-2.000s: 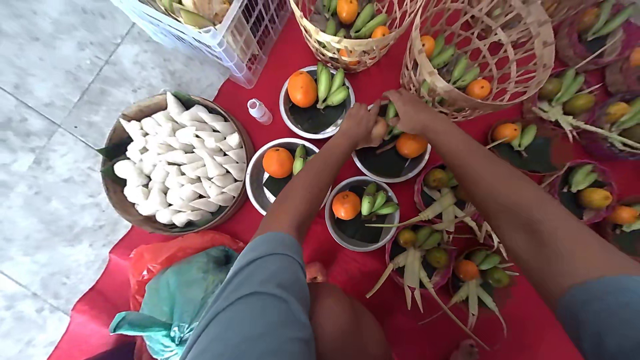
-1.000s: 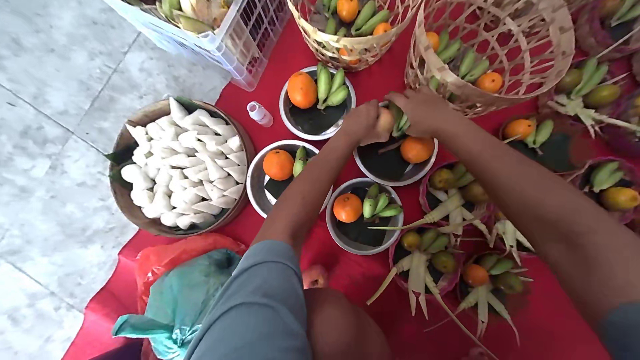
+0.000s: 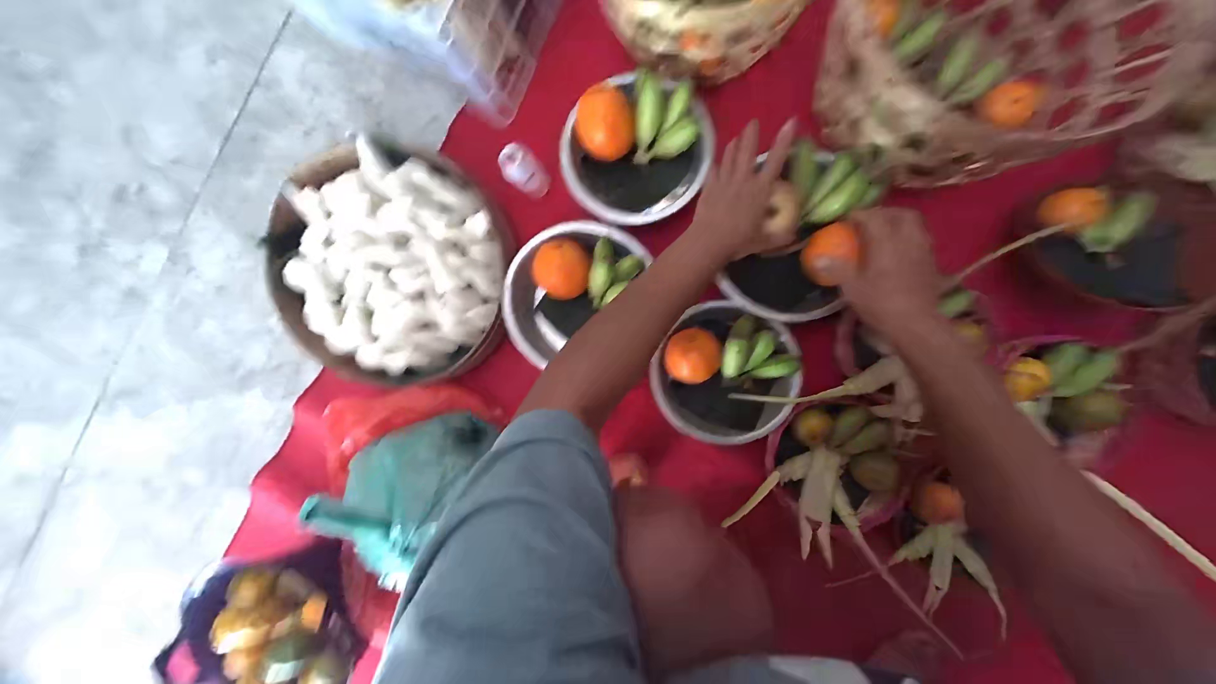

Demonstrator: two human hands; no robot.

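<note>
In a metal bowl [image 3: 784, 294] lined with dark leaf, my right hand [image 3: 888, 266] has its fingers on an orange [image 3: 831, 254]. My left hand [image 3: 746, 195], fingers spread, lies against a round pale brown fruit [image 3: 781, 214] beside green bananas [image 3: 834, 190] at the same bowl. Three similar bowls stand close by: the upper one [image 3: 622, 211], the left one [image 3: 521, 313] and the lower one [image 3: 722, 435], each with an orange and small green bananas. The view is somewhat blurred.
Left of the bowls are a round basket [image 3: 294, 323] of white wrapped cones [image 3: 399, 266] and a small bottle [image 3: 523, 169]. Woven baskets [image 3: 883, 123] stand at the top. Plastic bags [image 3: 408, 475], fruit offerings with palm leaves [image 3: 826, 475] and a dark bag of fruit [image 3: 180, 636] lie nearer.
My left hand's fingers have spread out. My right hand has moved from the green bananas down to the orange. The view has shifted, showing the bag of fruit at lower left.
</note>
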